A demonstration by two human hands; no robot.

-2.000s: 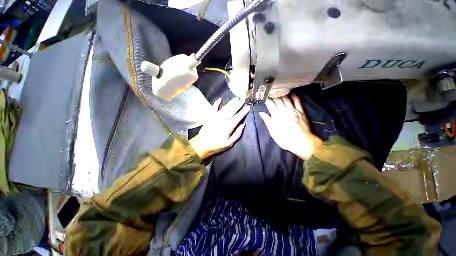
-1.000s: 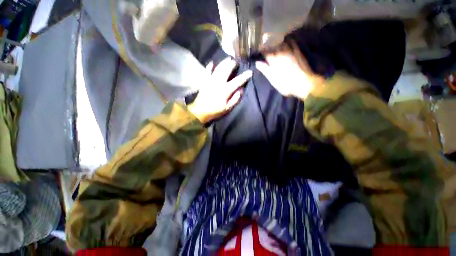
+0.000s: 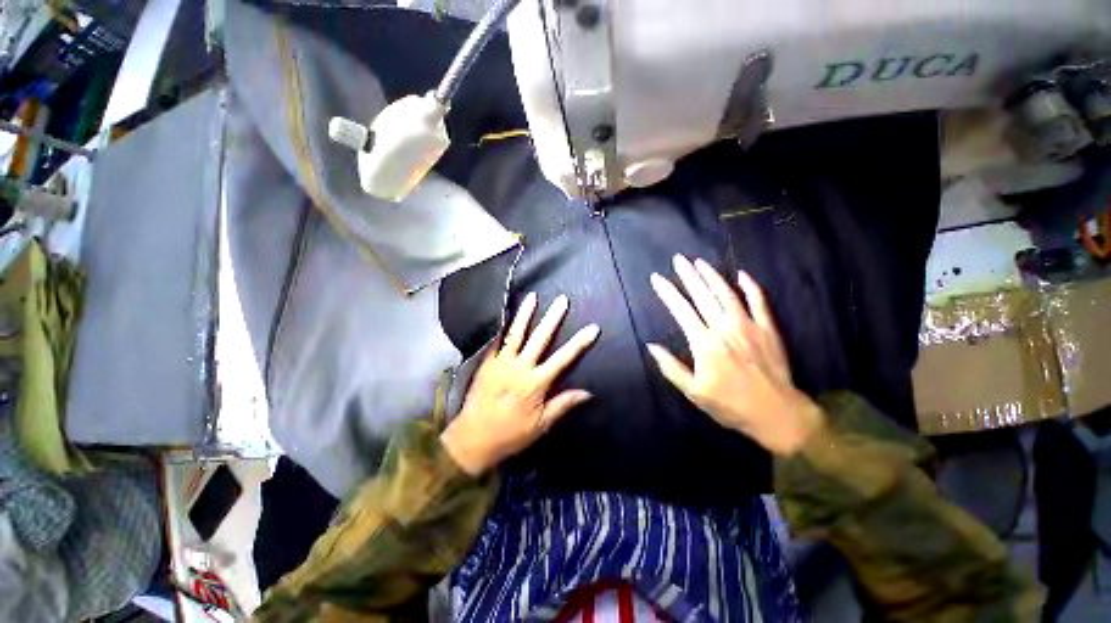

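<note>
Dark denim cloth (image 3: pixel 682 450) lies over the machine table under the white sewing machine head (image 3: pixel 841 85) marked DUCA. A straight seam (image 3: pixel 618 276) runs from the presser foot (image 3: pixel 593 205) towards me. My left hand (image 3: pixel 518 387) lies flat on the cloth left of the seam, fingers spread, gripping nothing. My right hand (image 3: pixel 731 353) lies flat right of the seam, fingers spread. Both hands are below the needle area, apart from it. The grey wrong side of the cloth (image 3: pixel 353 402) is spread on the left. A short yellow stitch line (image 3: pixel 746 213) shows right of the seam.
A white lamp head (image 3: pixel 405 146) on a bendy neck hangs left of the machine head. A brown taped cardboard piece (image 3: pixel 987 371) is at the right. A dark flat object (image 3: pixel 216 501) and grey cloth heap (image 3: pixel 104 523) are at the lower left. A striped apron (image 3: pixel 609 535) covers the lap.
Both hands have moved back from the needle towards me, with fingers spread on the cloth. The grey cloth corner beside the left hand now lies exposed. The camera view has also shifted.
</note>
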